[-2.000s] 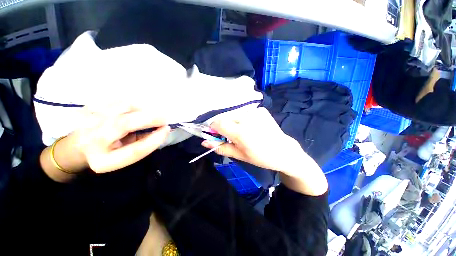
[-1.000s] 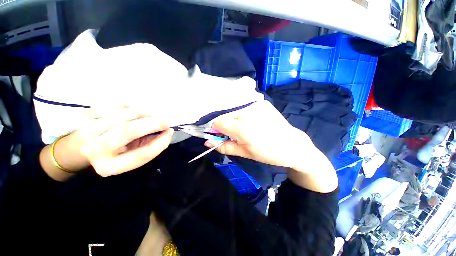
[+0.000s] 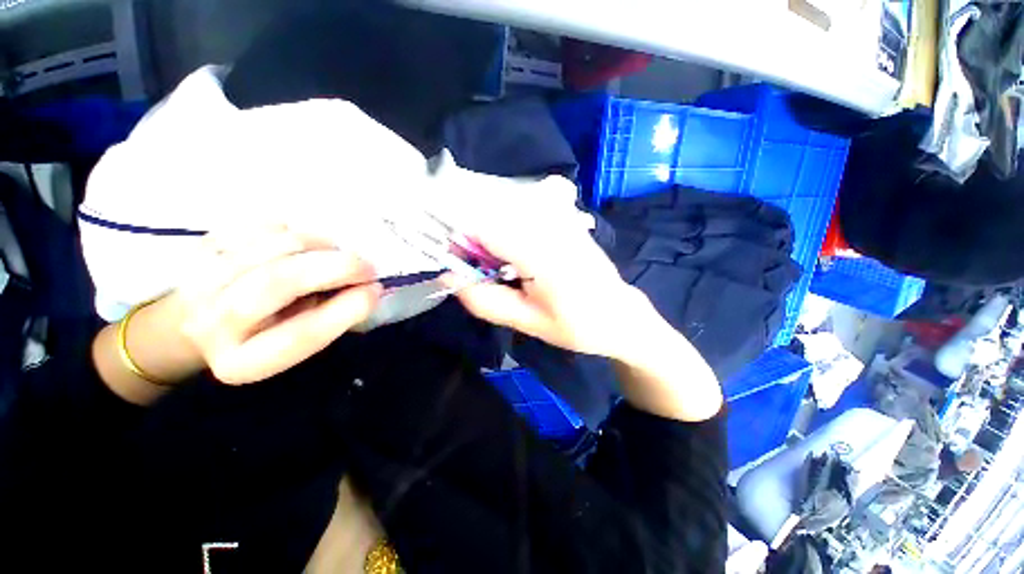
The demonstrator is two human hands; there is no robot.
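Note:
The white garment lies bunched in front of me, very bright, with a narrow navy stripe across it. My left hand pinches the cloth at the stripe, a gold bracelet at its wrist. My right hand holds small thread snips with a pink-red part at the fingers. The blades point left over the white cloth, just above the stripe. A second thin metal sliver shows below them; I cannot tell whether it belongs to the snips. Fine thread is not visible.
Stacked navy pieces lie to the right, by blue plastic crates. The white table edge runs along the top. Another person's dark sleeve is at the upper right. Sewing equipment crowds the lower right.
The snips have moved up from the stripe onto the white cloth, and their angle has changed. My right hand has shifted slightly up and left. My left hand has barely moved.

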